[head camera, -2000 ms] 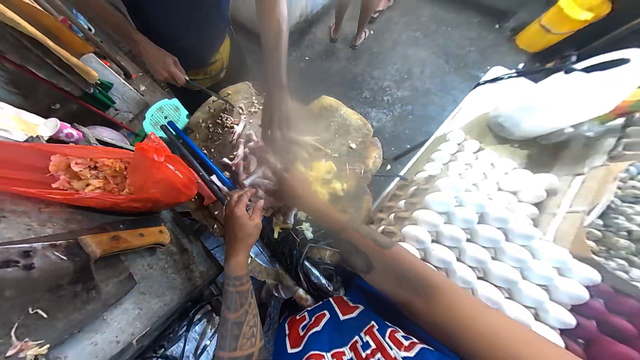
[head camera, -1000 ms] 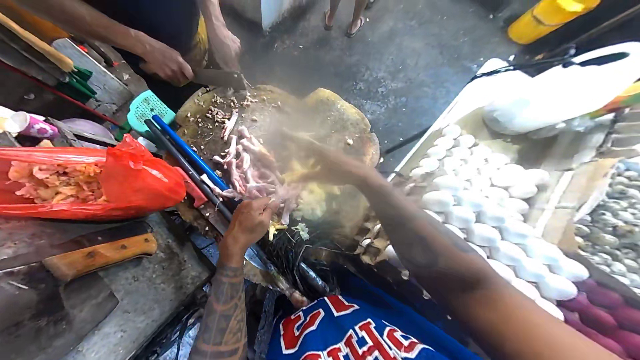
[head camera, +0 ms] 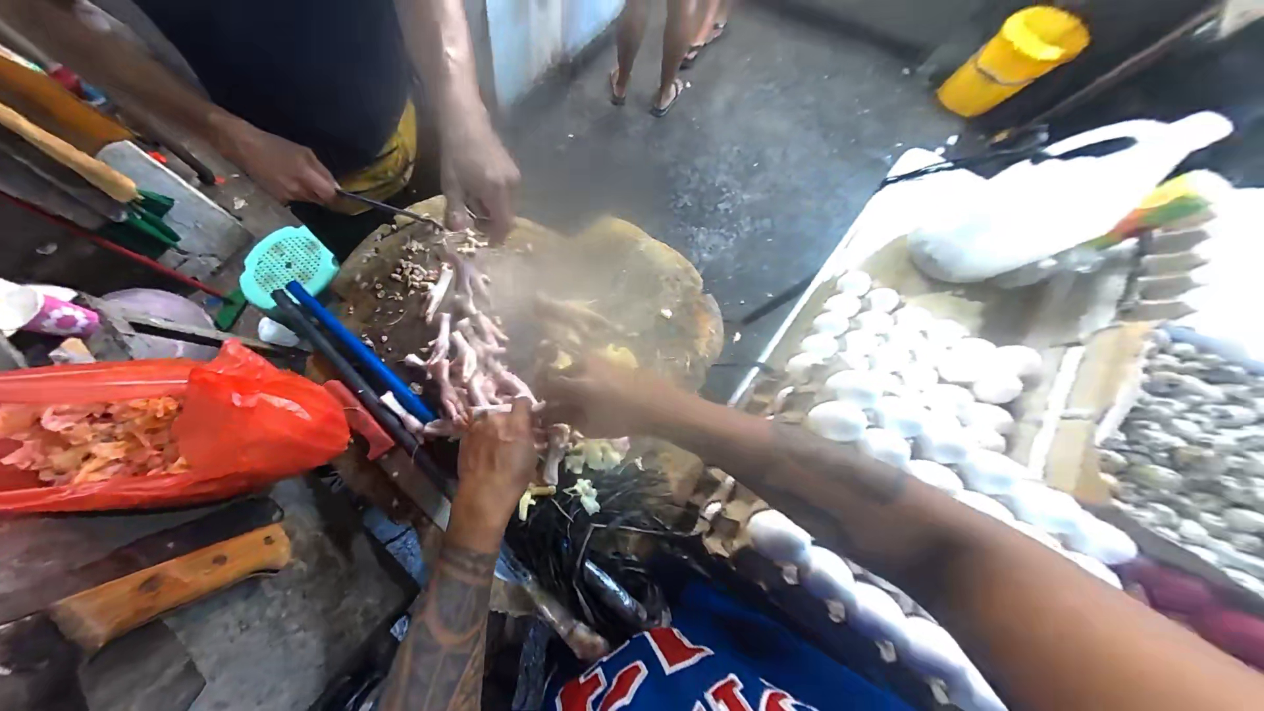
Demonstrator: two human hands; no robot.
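Peeled chicken feet lie in a heap on a round wooden chopping block. My left hand, below a tattooed forearm, grips a chicken foot at the heap's near end. My right hand is blurred over the middle of the block; its fingers and anything in them cannot be made out. Yellowish peeled scraps lie beside it. Across the block, another person's hand touches the far end of the heap, and their other hand holds a knife. Small cut pieces lie near that blade.
Trays of white eggs stand on the right, with smaller speckled eggs beyond. An orange plastic bag of scraps and a wooden-handled cleaver lie left. A green fly swatter rests by the block. A yellow container stands behind.
The other person's near hand has moved from the knife's side onto the far end of the chicken feet. My right hand has drawn back toward my left hand.
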